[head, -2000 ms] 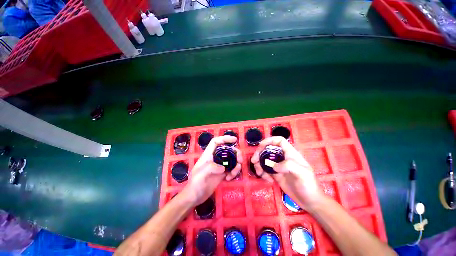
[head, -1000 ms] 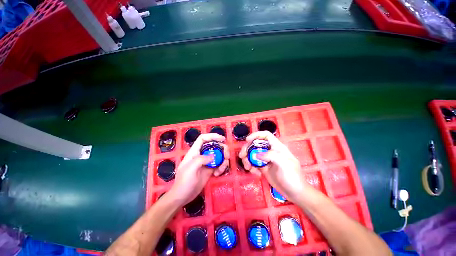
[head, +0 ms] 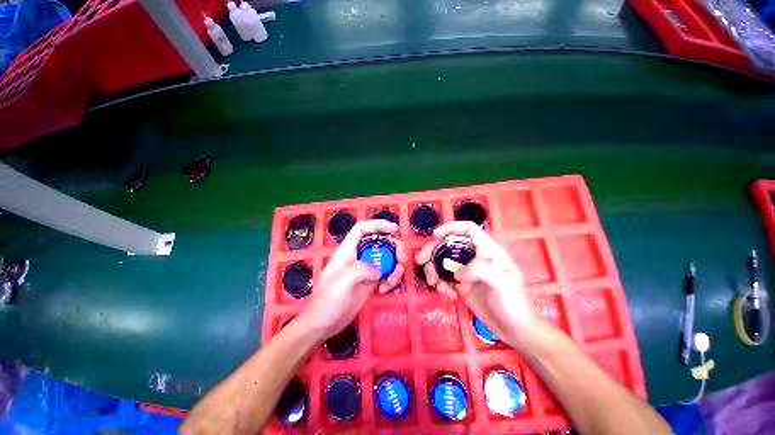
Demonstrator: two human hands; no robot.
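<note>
My left hand (head: pixel 353 276) holds a round watch unit (head: pixel 376 257) with a lit blue screen above the red tray. My right hand (head: pixel 480 272) holds a second watch unit (head: pixel 453 256); its face is mostly black with small light marks. Both thumbs lie on the lower part of the faces. The red parts tray (head: pixel 602 263) has square pockets. Dark units sit in its back row and left columns. Units with lit blue screens (head: pixel 449 397) and one whitish face (head: pixel 505 392) sit in the front row. My right hand partly covers another blue-lit unit (head: pixel 486 331).
Two dark units (head: pixel 197 169) lie on the green surface at left. A shelf post (head: pixel 93 212) crosses the left. Dropper bottles (head: pixel 246 23) and stacked red trays (head: pixel 127 51) are at upper left. A pen (head: pixel 688 314), white puck (head: pixel 701 341) and yellowish ring (head: pixel 751 319) lie at right; a red bin (head: pixel 680 38) is upper right.
Both held screens went from dark with small marks to blue; the right one is now mostly black again, the left stays blue. Both hands keep their grip. The camera view has shifted slightly.
</note>
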